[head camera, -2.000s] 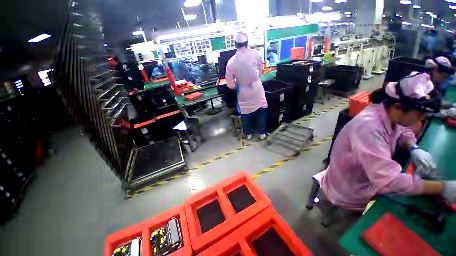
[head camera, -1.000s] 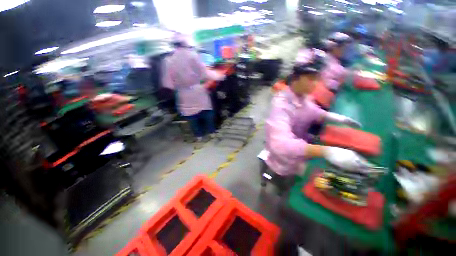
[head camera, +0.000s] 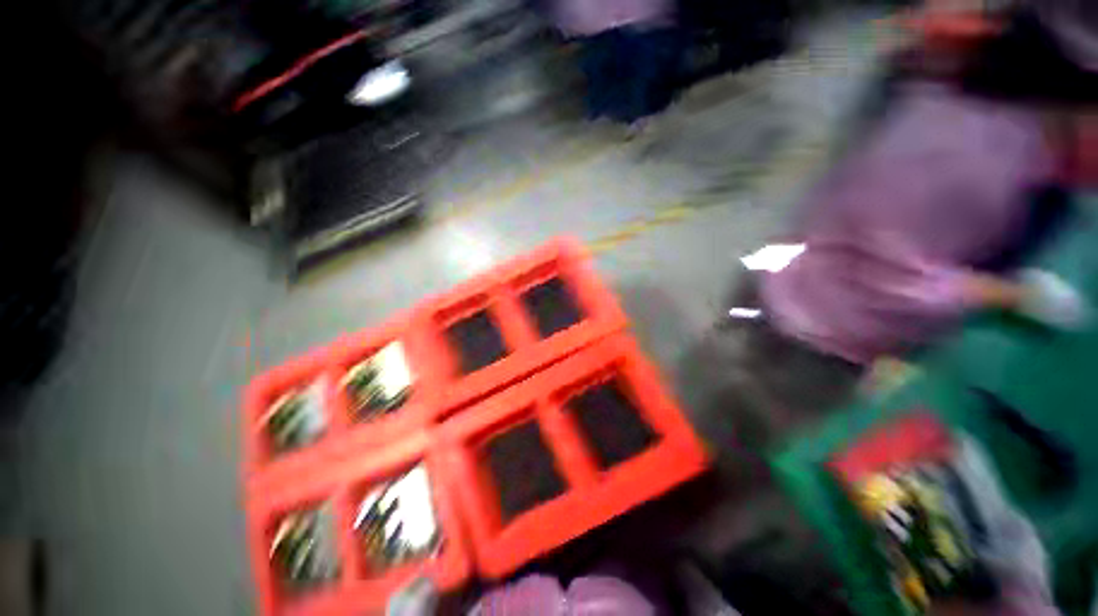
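Red-orange foam trays lie side by side in the lower middle. The two left trays hold circuit boards in their pockets; the pockets of the two right trays are dark and empty. Another circuit board, yellow, black and white, is over a red foam pad on the green bench. My white-gloved right hand grips its right edge, blurred. My left hand, a small patch of white glove, is at the bottom edge by the lower left tray, mostly cut off; its fingers are hidden.
A seated person in a pink smock is at the upper right, a white glove over the green bench. A dark elongated object lies on the bench. A dark low cart stands at the upper left. Another person's legs show at the top.
The view has tilted down, showing more of the trays. My hands have come into view, the right one at the board on the bench. The seated person's hand is off that board.
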